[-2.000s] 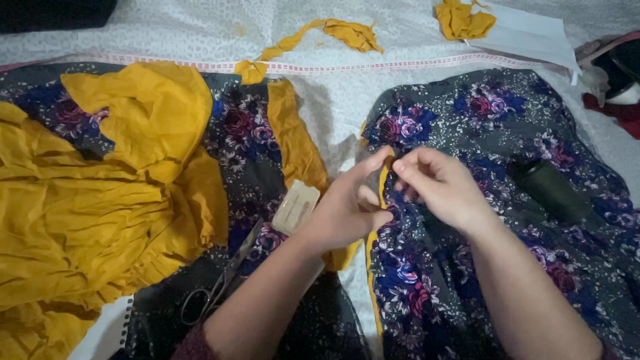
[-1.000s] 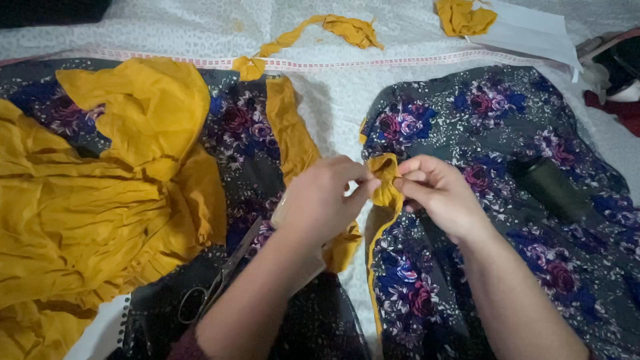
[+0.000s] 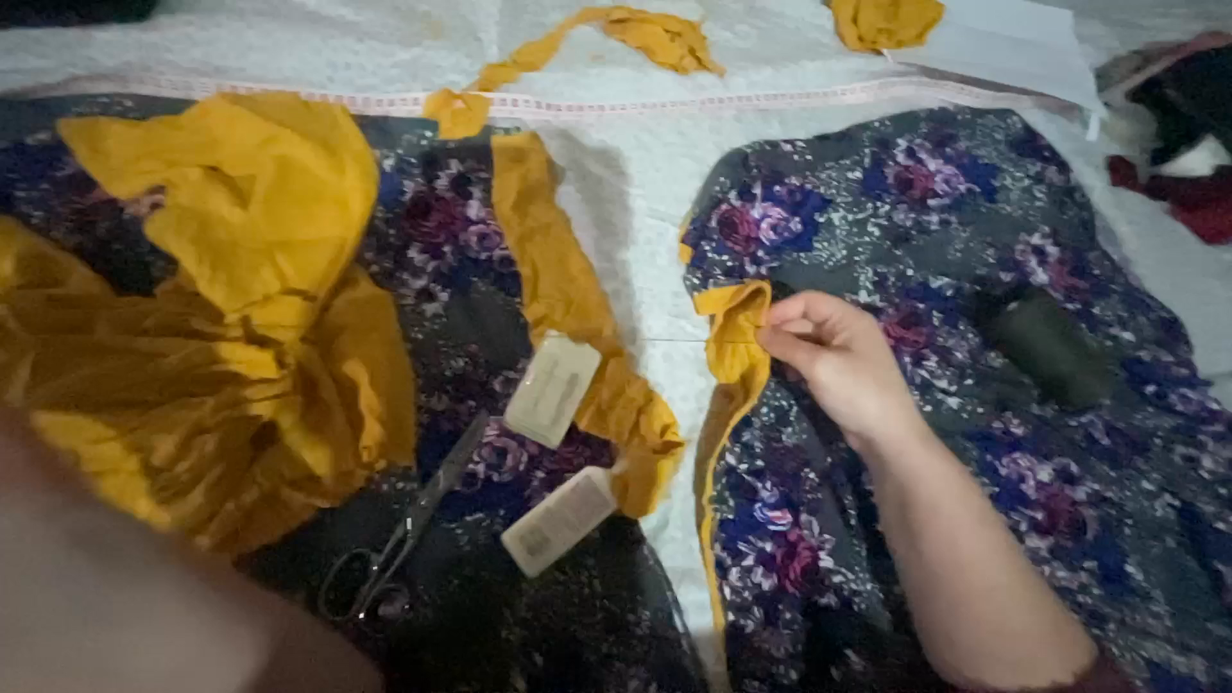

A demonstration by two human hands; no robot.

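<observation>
My right hand [image 3: 833, 356] pinches the edge of a yellow fabric strip [image 3: 736, 351] between thumb and fingertips. The strip lies folded over along the left edge of the dark floral fabric piece [image 3: 962, 385]. A thin dark thread [image 3: 674, 340] stretches level to the left from the strip across the pale cloth. Of my left arm only a blurred forearm [image 3: 173, 597] shows at the lower left; the hand is outside the view. Metal scissors [image 3: 404, 539] lie on the left floral fabric [image 3: 462, 318], beside two small pale cards [image 3: 552, 389], [image 3: 558, 521].
Gathered yellow fabric [image 3: 289, 212] covers much of the left side. A dark thread spool [image 3: 1049, 346] lies on the right floral piece. Behind are a measuring tape [image 3: 616, 108], yellow scraps [image 3: 654, 34], white paper [image 3: 1011, 48] and dark and red items [image 3: 1184, 144] at the right.
My left hand has left the yellow strip and moved out of view to the left, uncovering the cards. My right hand still holds the strip, which was turned up from the floral edge.
</observation>
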